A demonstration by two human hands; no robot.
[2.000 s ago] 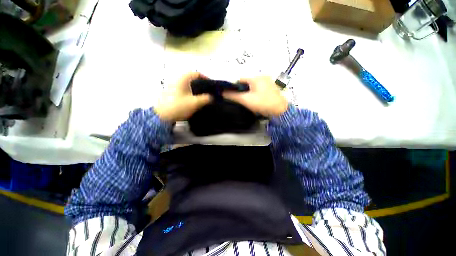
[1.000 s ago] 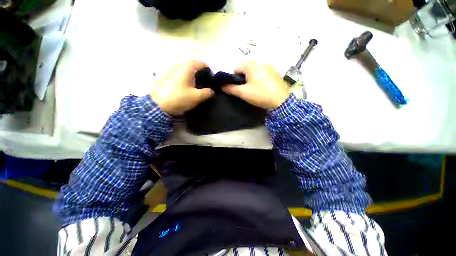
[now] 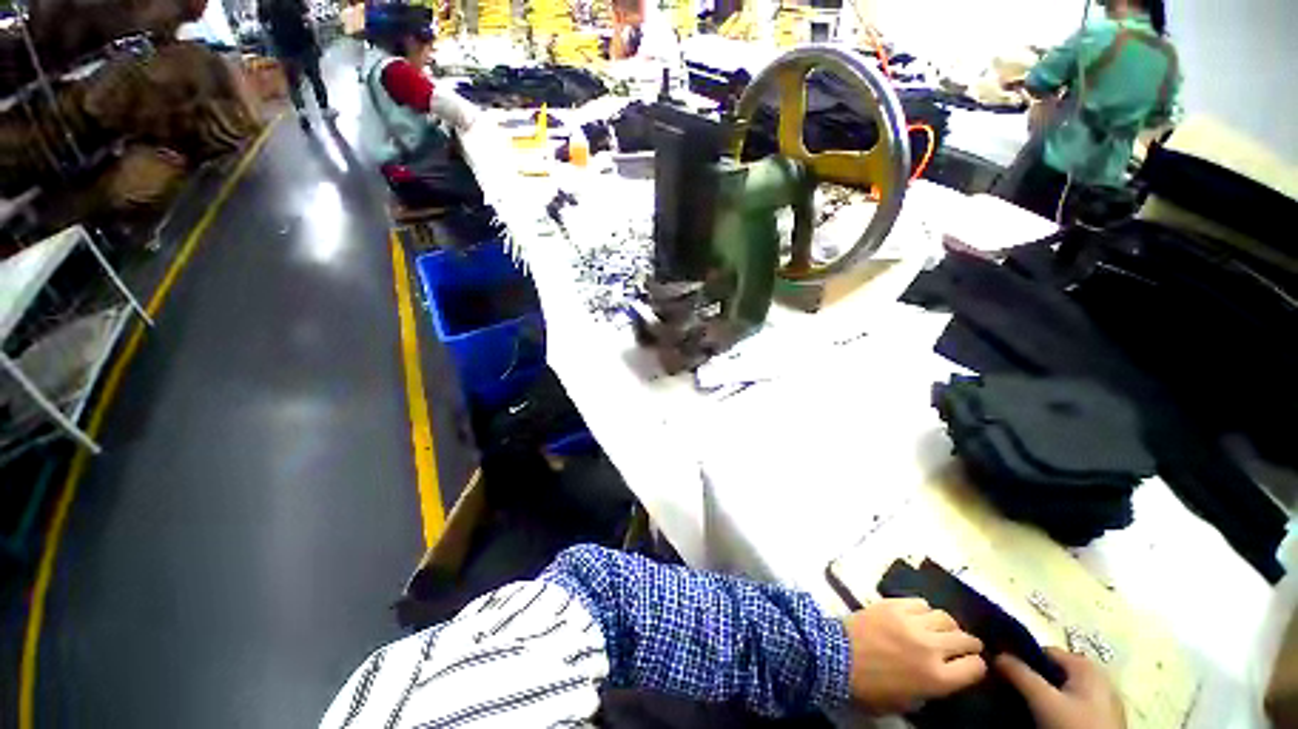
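Observation:
My left hand and my right hand are at the lower right, both on a black bag panel at the work board. My left fingers press or pinch its middle, and my right thumb and fingers hold its right part. The right hand is cut off by the bottom edge. The work board is cream with a dark front edge. Small bits lie on it. A stack of black panels stands behind the board. No gold fitting can be made out.
A green-black hand press with a yellow-spoked wheel stands on the white table. Long black strips lie behind the stack. A blue crate and an open carton are beside the table. People are beyond, near a yellow-lined aisle.
The view has swung left and up, showing the press, aisle and people. The hammer, rod tool and jar have left view. Both hands still hold a black panel.

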